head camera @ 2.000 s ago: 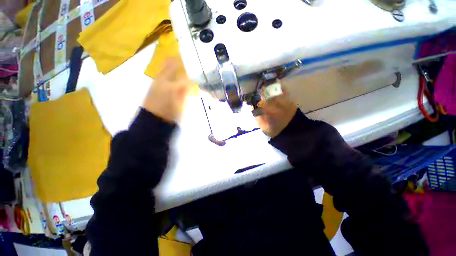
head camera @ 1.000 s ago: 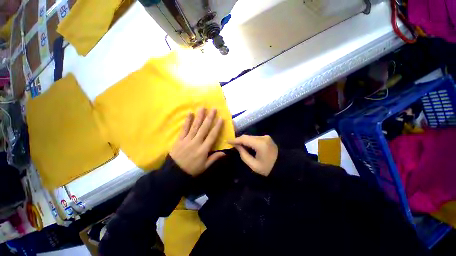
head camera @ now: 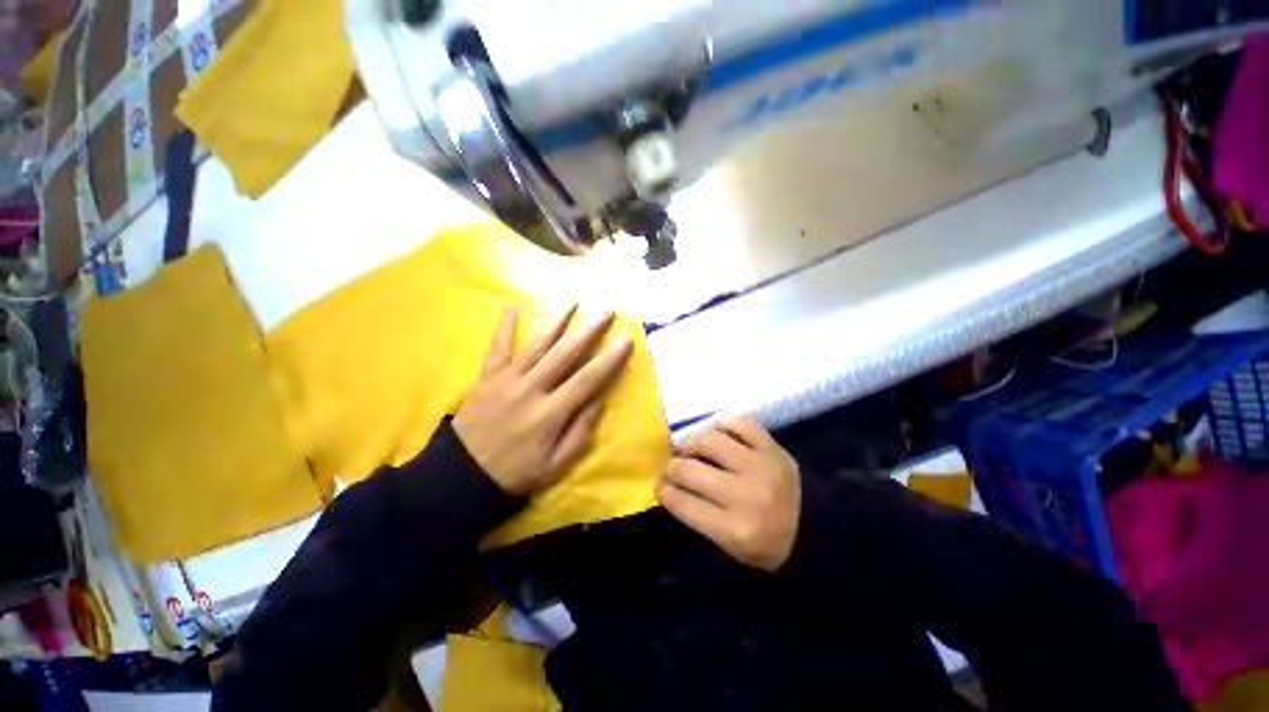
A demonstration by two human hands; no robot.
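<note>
A yellow fabric panel (head camera: 376, 362) lies on the machine bed, its far edge under the lit head near the presser foot and needle (head camera: 649, 237), and its near edge over the table edge. My left hand (head camera: 543, 403) lies flat on the panel with its fingers spread a little. My right hand (head camera: 738, 490) pinches the panel's near right corner between thumb and fingers. The white sewing machine (head camera: 557, 84) stands beyond. The stack of cut panels (head camera: 202, 410) lies at the left, touching the panel's left side. The needle itself is hidden by glare.
Folded yellow pieces (head camera: 272, 91) lie upper left, near a dark strip (head camera: 180, 195). Red-handled snips (head camera: 1187, 181) are at the table's right end. A blue crate (head camera: 1037, 445) with magenta cloth (head camera: 1197, 556) stands right below. More yellow fabric (head camera: 494, 675) shows below the table edge.
Two seconds ago both hands were by the machine head; then the panel came out flat under them. Since one second ago the view has shifted, showing more of the head; the hands keep nearly the same hold.
</note>
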